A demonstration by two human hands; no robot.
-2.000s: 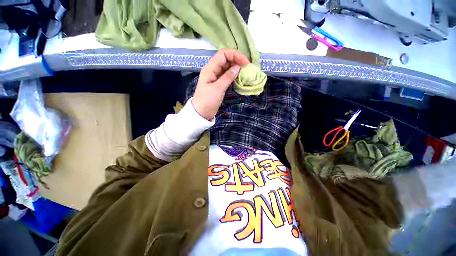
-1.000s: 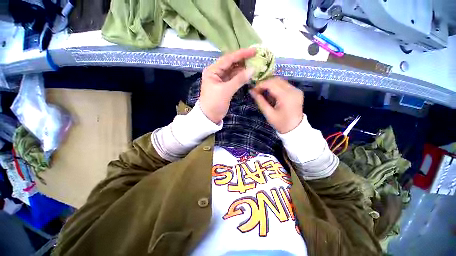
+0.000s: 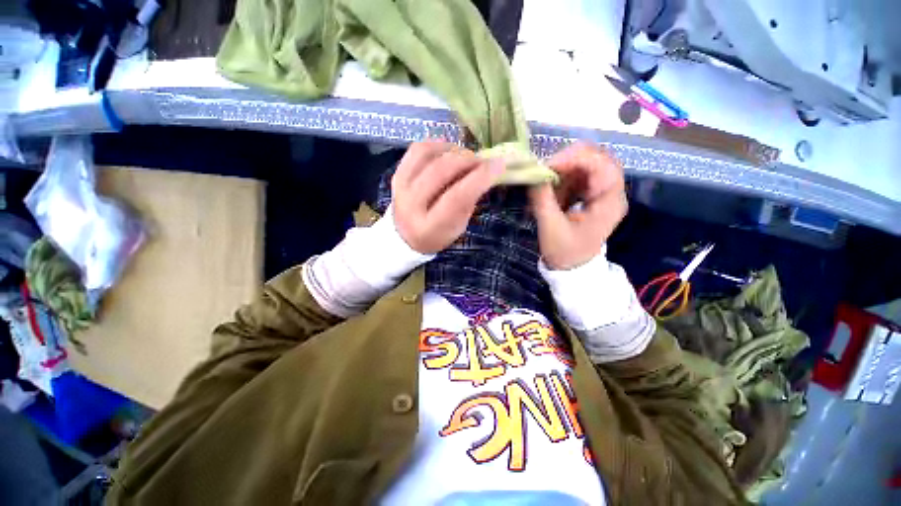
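Observation:
A light green knit garment [image 3: 450, 49] lies on the white table, and one sleeve hangs over the table's front edge. My left hand [image 3: 440, 193] pinches the left side of the pale-green sleeve cuff [image 3: 516, 166]. My right hand [image 3: 581, 203] is at the cuff's right end, with thumb and fingertips closed on it. The cuff is stretched flat between both hands above my lap. The right hand is slightly blurred, and I cannot tell whether a small tool is in it.
A white sewing machine [image 3: 790, 49] stands at upper right, with blue and pink snips [image 3: 659, 102] beside it. Orange-handled scissors [image 3: 672, 287] and a crumpled green pile [image 3: 756, 346] are at lower right. A tan board [image 3: 178, 277] and plastic bag [image 3: 84, 222] are at left.
My right hand came in from the far right and now holds the cuff. The cuff has gone from a rounded bunch to a flat, stretched band, slightly lower than one second ago.

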